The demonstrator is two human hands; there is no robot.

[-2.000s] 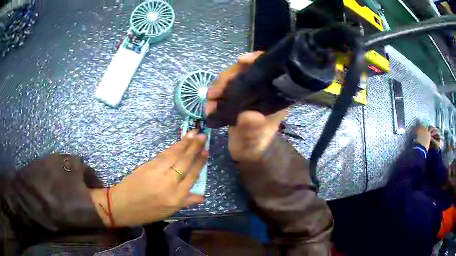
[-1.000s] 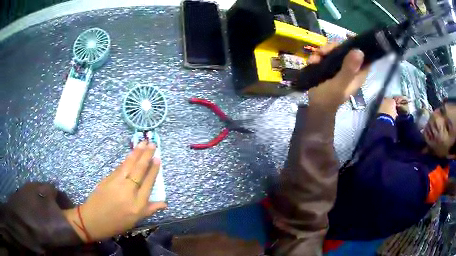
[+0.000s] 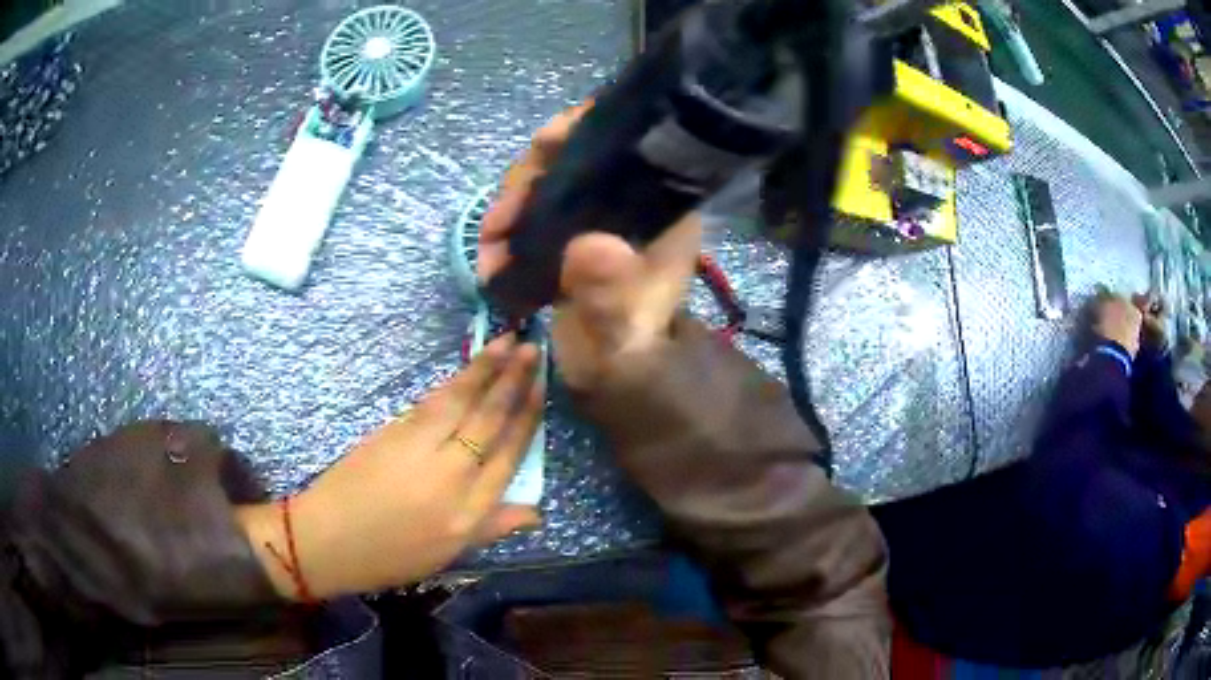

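A pale aqua handheld fan (image 3: 529, 472) lies on the silvery mat with its head up. My left hand (image 3: 412, 465) lies flat over its handle, fingertips at the neck, pressing it down. My right hand (image 3: 604, 286) grips a thick black electric screwdriver (image 3: 638, 160), tilted down with its front end over the fan's neck. The screwdriver and right hand hide most of the fan head, and the driver tip cannot be seen. A second fan (image 3: 303, 199) lies at the upper left with its neck open and small dark parts showing there.
Red-handled cutters (image 3: 719, 295) lie behind my right hand, partly hidden. The black and yellow screw feeder (image 3: 863, 199) stands at the upper right. A dark flat phone (image 3: 1043, 246) lies farther right, near a neighbouring worker (image 3: 1062, 505). The black cable hangs right of my right hand.
My right hand has brought the screwdriver from the feeder back left to the fan's neck. The left hand stays on the fan handle. The camera view has shifted.
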